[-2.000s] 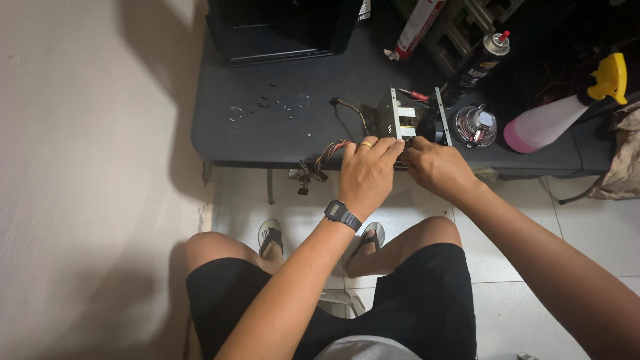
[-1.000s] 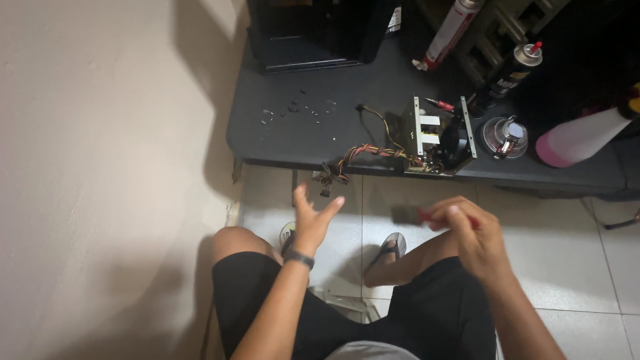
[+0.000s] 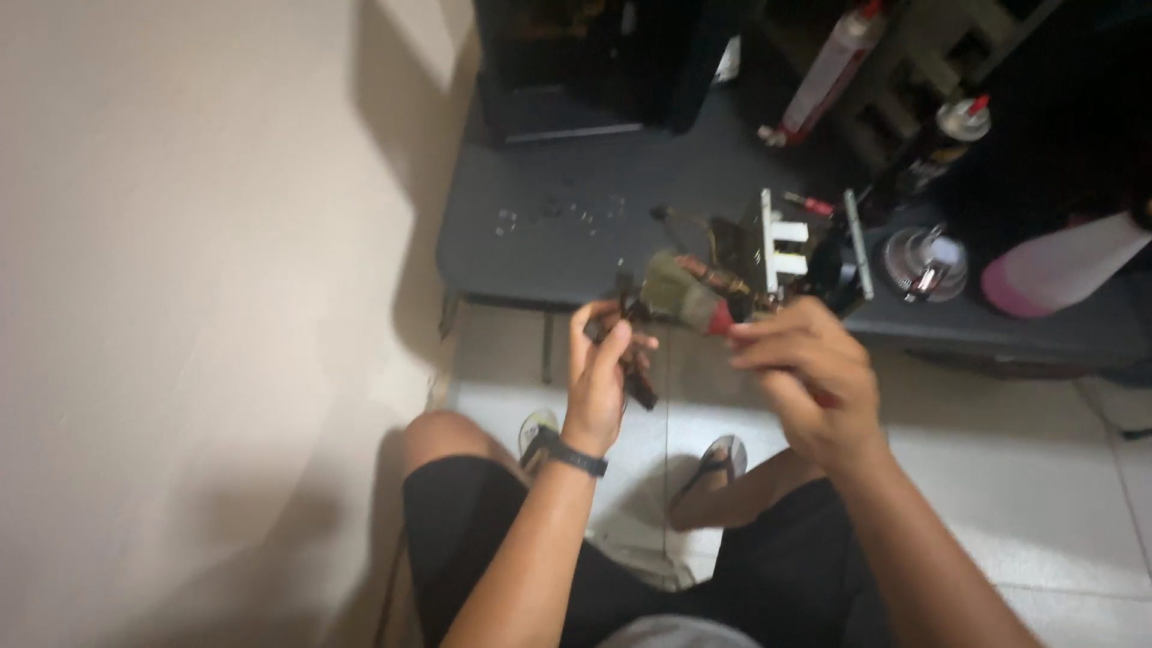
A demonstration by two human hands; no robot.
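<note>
My left hand (image 3: pixel 601 369) holds a bundle of dark cable connectors (image 3: pixel 637 382) just off the table's front edge. In my right hand (image 3: pixel 805 378) is a paintbrush (image 3: pixel 686 301) with a red handle, its pale bristles blurred and pointing left, close to the connectors and over the cables. Those cables lead right to an opened computer power supply unit (image 3: pixel 769 252) with a metal frame and white parts inside, standing at the table's front edge. Whether the bristles touch the connectors cannot be told.
The dark table (image 3: pixel 531 261) bears small scattered bits, a black case (image 3: pixel 576 117), a red screwdriver (image 3: pixel 813 204), a red and white tube (image 3: pixel 828 76), a spray can (image 3: pixel 954 135), a round metal and clear object (image 3: pixel 924 264) and a bottle of pink liquid (image 3: pixel 1048 261).
Both hands were at the power supply unit two seconds ago. My left hand, empty one second ago, has taken hold of the connectors; my right hand has brought the brush up to the cables.
</note>
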